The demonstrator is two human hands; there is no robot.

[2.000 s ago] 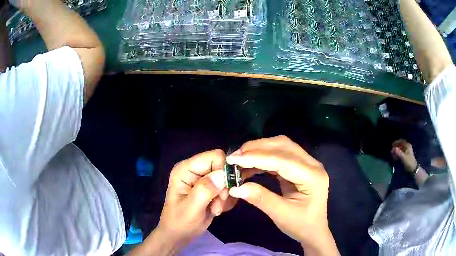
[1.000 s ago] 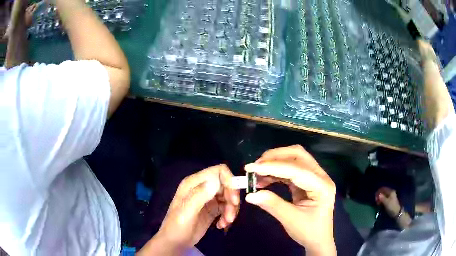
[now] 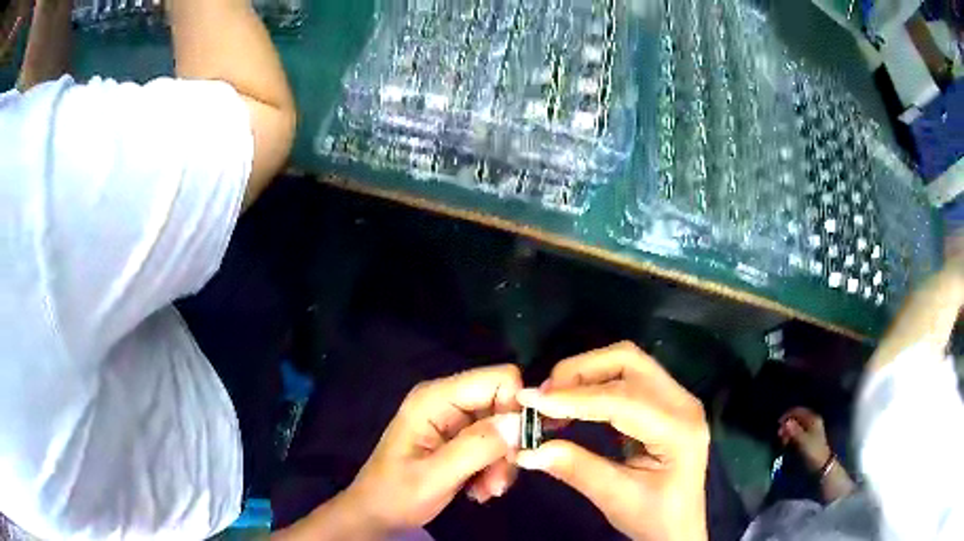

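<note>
A small green circuit board with a silvery edge (image 3: 531, 428) is held upright above the lap. My right hand (image 3: 624, 439) grips it at its top and bottom ends between fingertips and thumb. My left hand (image 3: 449, 444) touches its left side with thumb and fingertips; a small whitish piece shows at those fingertips, partly hidden, and I cannot tell its exact shape.
A tall stack of clear blister trays (image 3: 476, 137) lies on the green bench; a lower stack (image 3: 703, 222) is right of it. A black-and-white patterned tray (image 3: 846, 227) is farther right. The wooden edge (image 3: 550, 245) crosses in front. People in white sleeves sit on both sides.
The view has shifted, so the trays appear farther right. My left thumb has moved onto the board's side from slightly apart. The right neighbour's arm is lower.
</note>
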